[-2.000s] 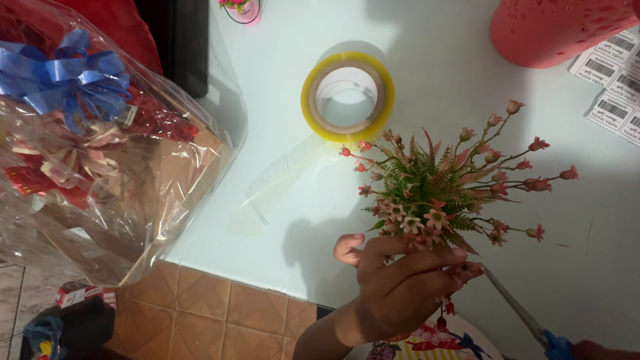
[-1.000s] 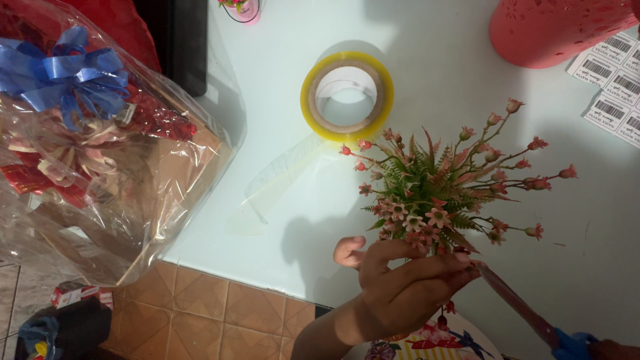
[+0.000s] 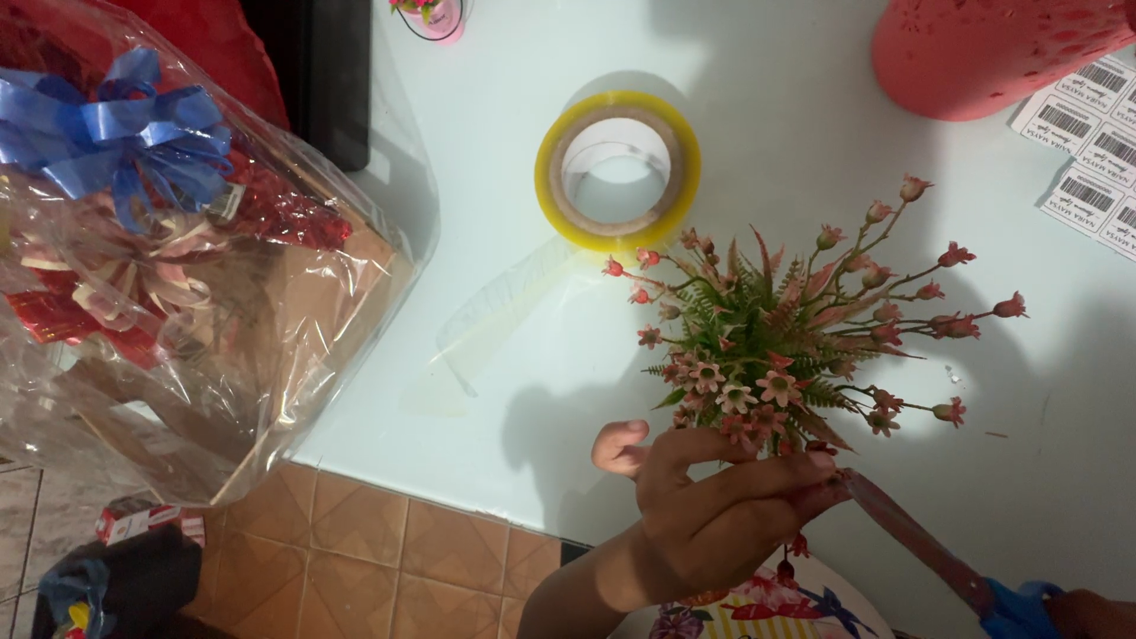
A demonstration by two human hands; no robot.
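Observation:
My left hand (image 3: 710,515) grips a bunch of artificial pink flowers (image 3: 763,355) with green fern leaves, low on the stems; its thumb is spread to the left. At the lower right edge, my right hand (image 3: 1092,614), mostly cut off by the frame, holds scissors (image 3: 923,541) with blue handles. The blade tips touch or lie very near the fingertips of my left hand, beside a small flower part. Just above the bunch, a roll of clear yellowish tape (image 3: 683,169) lies on the white table, its loose end stretched to the lower left.
On the left stands a cellophane-wrapped package (image 3: 311,311) with a blue ribbon bow (image 3: 133,133). A red pot (image 3: 967,62) and barcode label sheets (image 3: 1078,133) are at the upper right. A small pink pail (image 3: 444,22) is at the top. The table edge (image 3: 426,501) borders a tiled floor.
The scissors and my right hand have shifted slightly, with the blade tips staying by my left fingertips. My left hand still holds the bunch in about the same place.

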